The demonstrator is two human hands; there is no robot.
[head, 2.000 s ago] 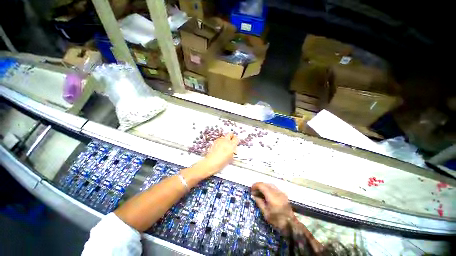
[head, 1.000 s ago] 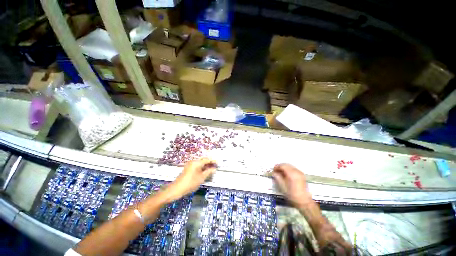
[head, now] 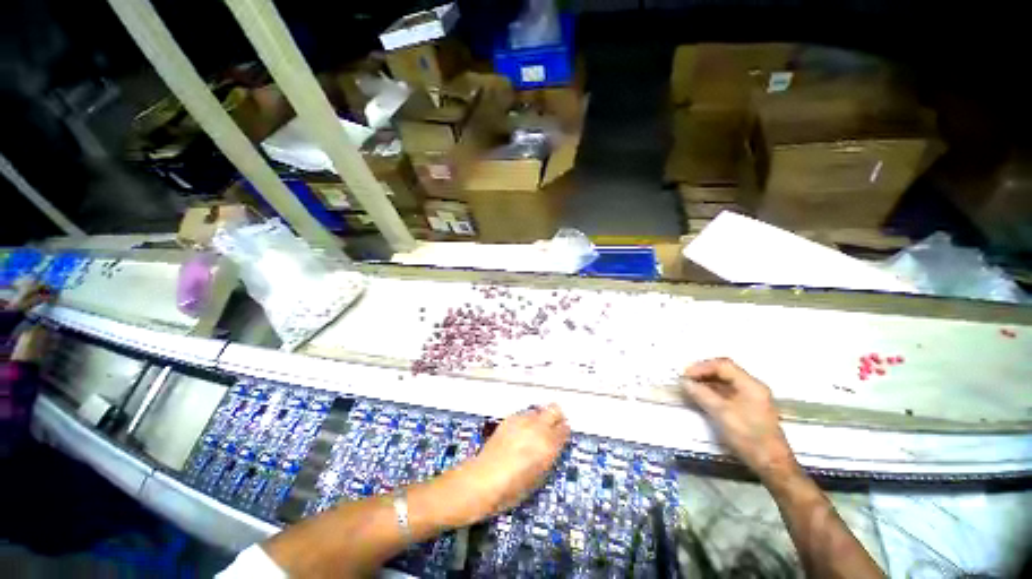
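Note:
My left hand [head: 523,455] is over the circuit board panels [head: 390,452] in the railed channel, fingers curled and fingertips low. A dark red spot shows at its left edge; whether it is held is unclear. My right hand [head: 733,409] is at the front of the white shelf [head: 634,328], thumb and finger close together by tiny pale bits [head: 594,368]. Anything in its fingertips is too small to tell. Dark red components [head: 464,337] lie in a loose pile on the shelf, left of my right hand. The panels carry many blue and silvery parts.
A clear bag of pale parts [head: 300,296] and a pink-purple roll [head: 195,285] stand left of the pile. Bright red bits [head: 877,364] lie at right. Another person's hand [head: 25,296] is at far left near blue parts [head: 45,267]. Cartons [head: 515,187] are behind.
My left hand has moved from the dark red pile to the shelf's front edge, then over the boards. My right hand has gone from the boards to the shelf. The view has shifted.

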